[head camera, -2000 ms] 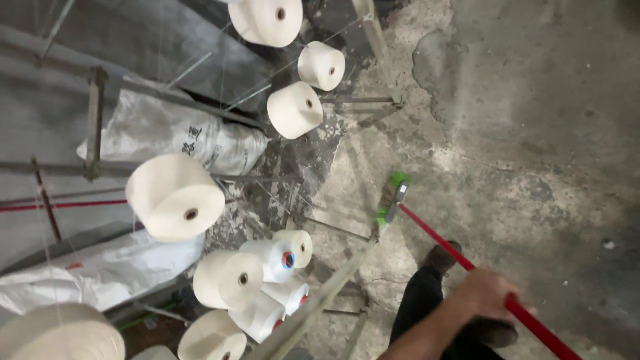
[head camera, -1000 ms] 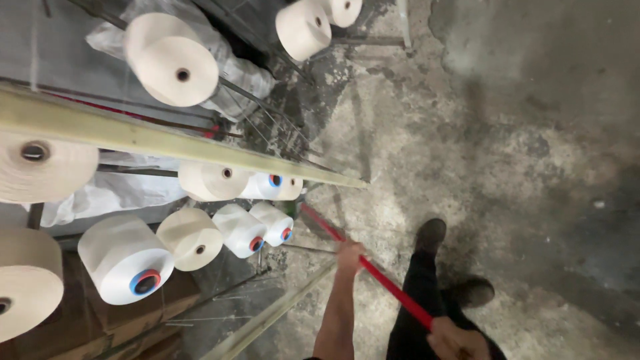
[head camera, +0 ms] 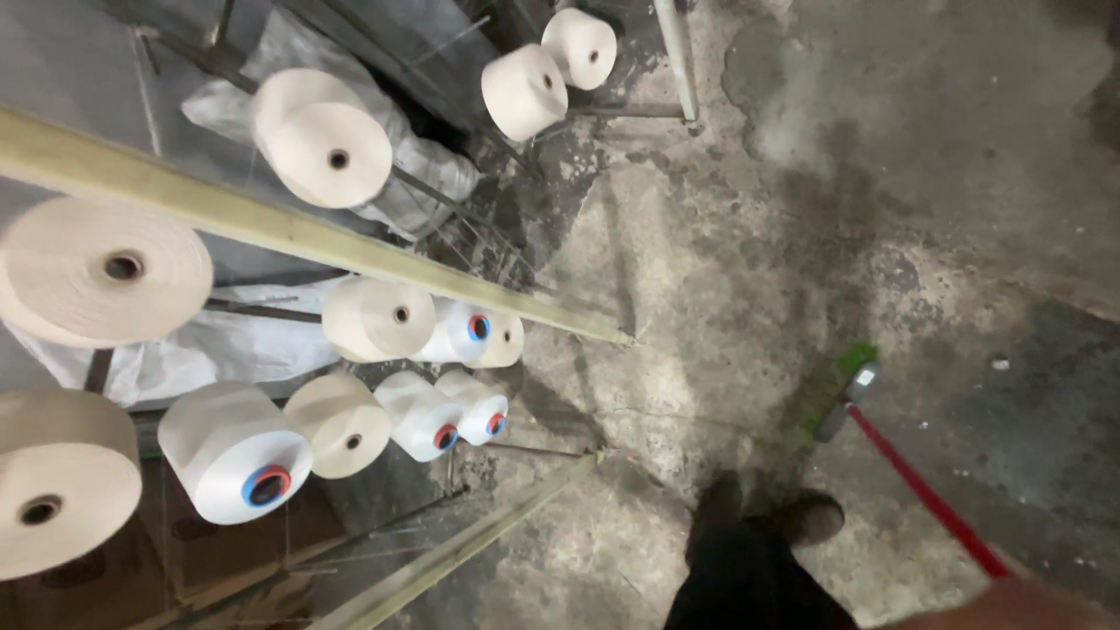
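A broom with a grey head (head camera: 847, 402) and green bristles rests on the concrete floor, right of my shoes. Its red handle (head camera: 927, 492) slants down to the bottom right corner. There my left hand (head camera: 1032, 605), blurred and partly cut off by the frame's edge, is closed round the handle, its forearm coming in from the left. My right hand is out of view. At the left, cream yarn cones (head camera: 337, 157) and white yarn cones (head camera: 236, 451) with blue and red core ends sit on a metal rack.
One pale rack bar (head camera: 350, 249) crosses from the left edge towards mid-frame; another (head camera: 481, 525) rises from the bottom. White woven sacks (head camera: 227, 337) and cardboard boxes (head camera: 219, 542) lie behind and below the cones. My shoes (head camera: 809, 518) stand on the stained concrete floor (head camera: 892, 219).
The broom head has moved from beside the rack, where the cones partly hid it a second ago, out to the right onto open floor. My right hand has left the view.
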